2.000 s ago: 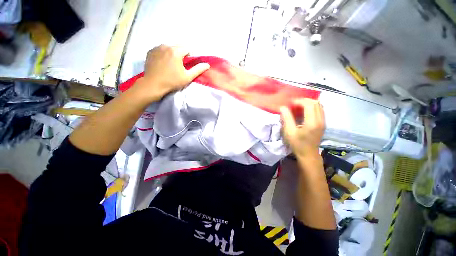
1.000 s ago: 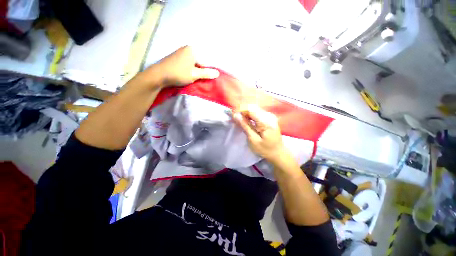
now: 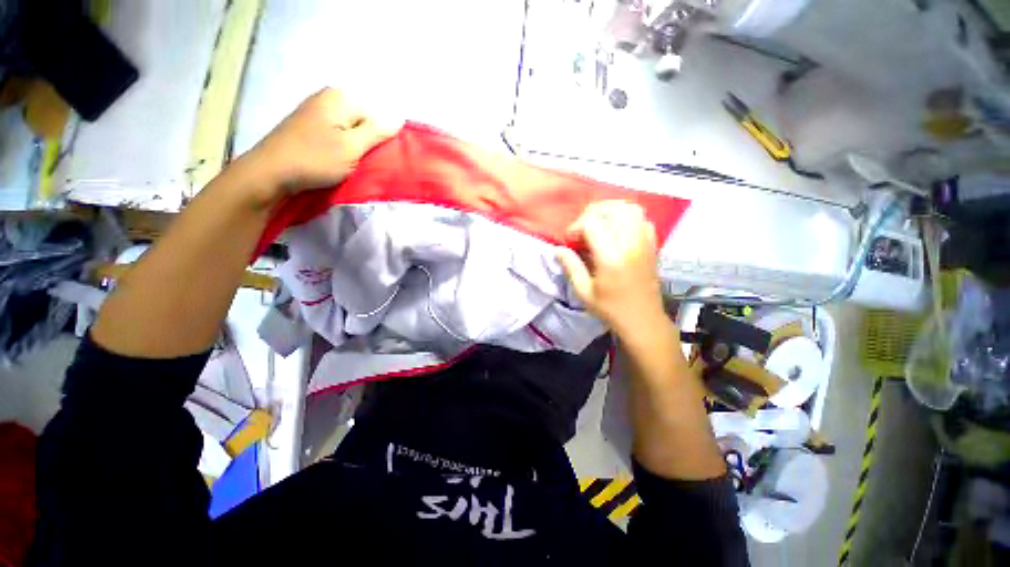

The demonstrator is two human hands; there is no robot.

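Note:
A bright red band (image 3: 443,175) runs across the front edge of the white machine table, joined along its near side to a pale grey garment (image 3: 443,266) with thin red piping. The garment hangs in folds over my lap. My left hand (image 3: 316,144) grips the band toward its left end, fingers curled over it. My right hand (image 3: 616,257) grips the band near its right end, where a corner sticks out past the fingers. The fingertips of both hands are partly hidden by the hands themselves.
Yellow-handled snips (image 3: 760,131) lie on the table at the right. Metal sewing machine parts (image 3: 667,33) are at the top. A dark flat object (image 3: 80,61) lies at the upper left. A bin with white tape rolls (image 3: 793,371) stands below right. Striped tape (image 3: 862,476) marks the floor.
My left hand has moved left along the band. My right hand has moved right from mid-band toward its right end. The band's left part is lifted and pulled outward. The camera view has shifted.

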